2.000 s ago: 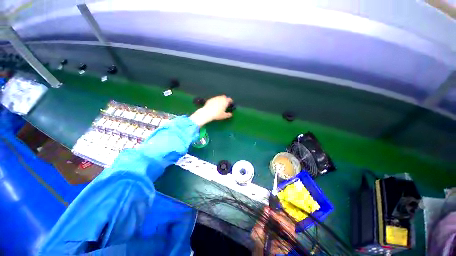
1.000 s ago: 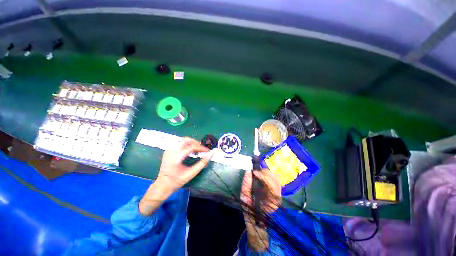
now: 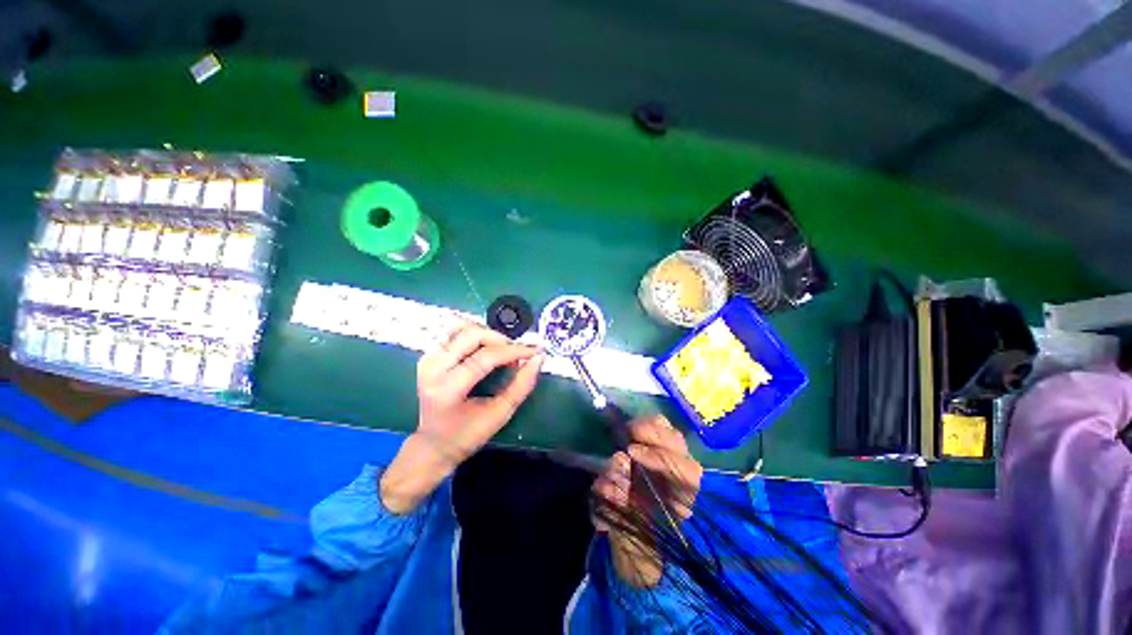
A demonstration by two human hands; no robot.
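The round white holder [image 3: 572, 325] with a dark speckled centre lies before my hands on the white strip [image 3: 372, 316]. A round black unit [image 3: 508, 315] lies just left of it. My right hand [image 3: 646, 481] grips the soldering iron [image 3: 601, 402], whose pale tip reaches the holder's lower edge. My left hand [image 3: 469, 383] is at the holder's lower left, thumb and fingertips brought together; whether something tiny is between them cannot be told. The green-flanged solder spool [image 3: 382, 218] stands behind, with a thin wire running toward the black unit.
The blue bin [image 3: 778, 387] of yellow pieces, round jar [image 3: 684, 288] and fan [image 3: 760, 248] are right of the holder. The soldering station [image 3: 883, 387] is farther right, beside a person's pink sleeve [image 3: 1070, 459]. The cell tray [image 3: 149, 275] is left. Black units with white cells lie along the back.
My left hand came back from the rear to the holder. The iron, earlier upright near the jar, now points at the holder, which gained a dark centre. The view has shifted, showing less back wall.
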